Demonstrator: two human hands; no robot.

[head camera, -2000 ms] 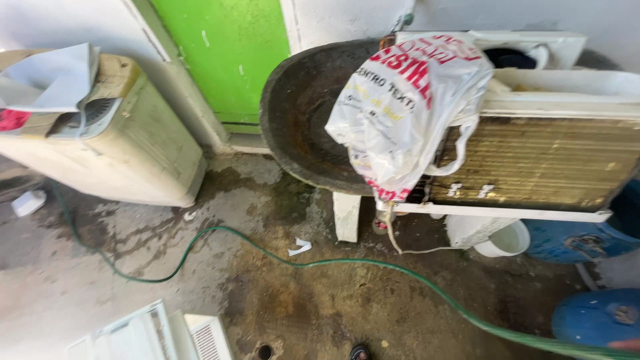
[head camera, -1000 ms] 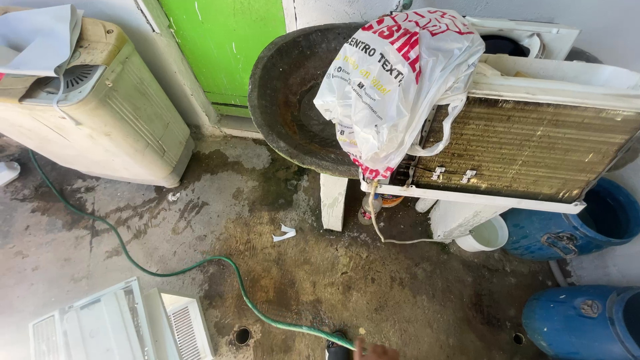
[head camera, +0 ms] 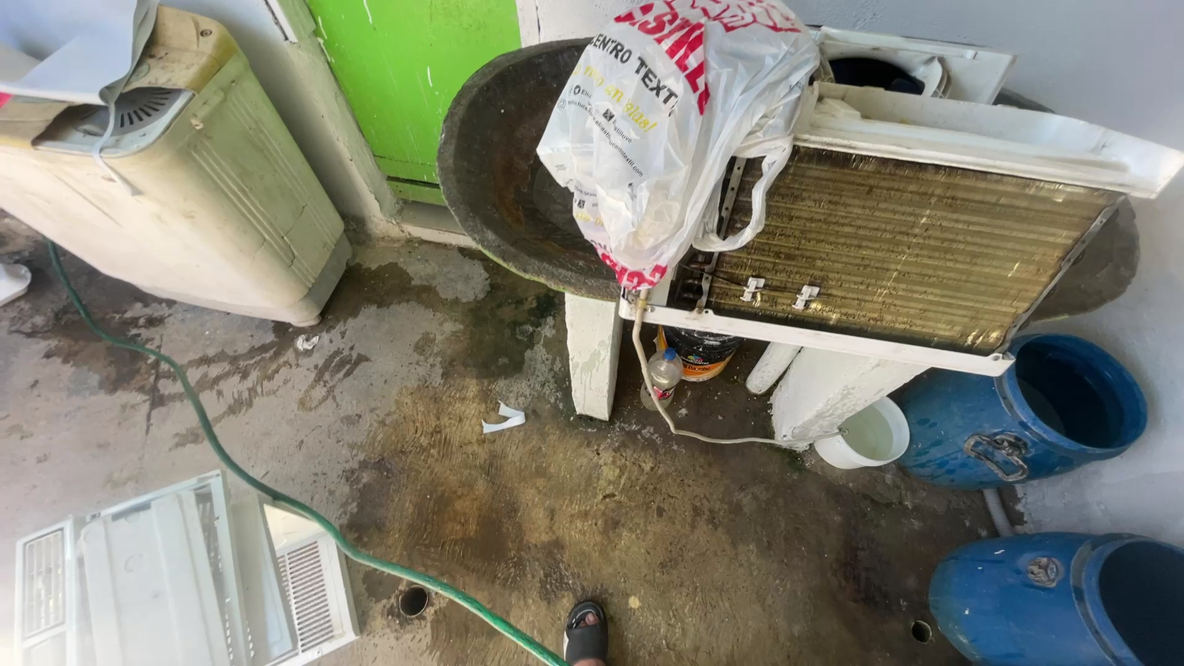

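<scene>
Neither of my hands shows in the head view now. A window air conditioner with bare coil fins (head camera: 916,245) rests across a dark stone basin (head camera: 499,176). A white plastic bag with red print (head camera: 647,129) covers its left end, and a beige power cord (head camera: 653,388) hangs below the bag down to the floor. The green hose (head camera: 277,495) runs over the wet concrete from the left to the bottom edge. White louvred plastic panels (head camera: 157,573) lie at the lower left.
A foot in a black sandal (head camera: 585,634) stands at the bottom. Blue barrels (head camera: 962,425) and a white bucket (head camera: 865,435) are at the right. An old washing machine (head camera: 213,176) stands left. White supports (head camera: 592,356) hold up the basin. A floor hole (head camera: 413,601) lies beside the hose.
Part of a hand at the bottom edge by the hose a second ago is out of view now. The view has shifted, showing more of the barrels.
</scene>
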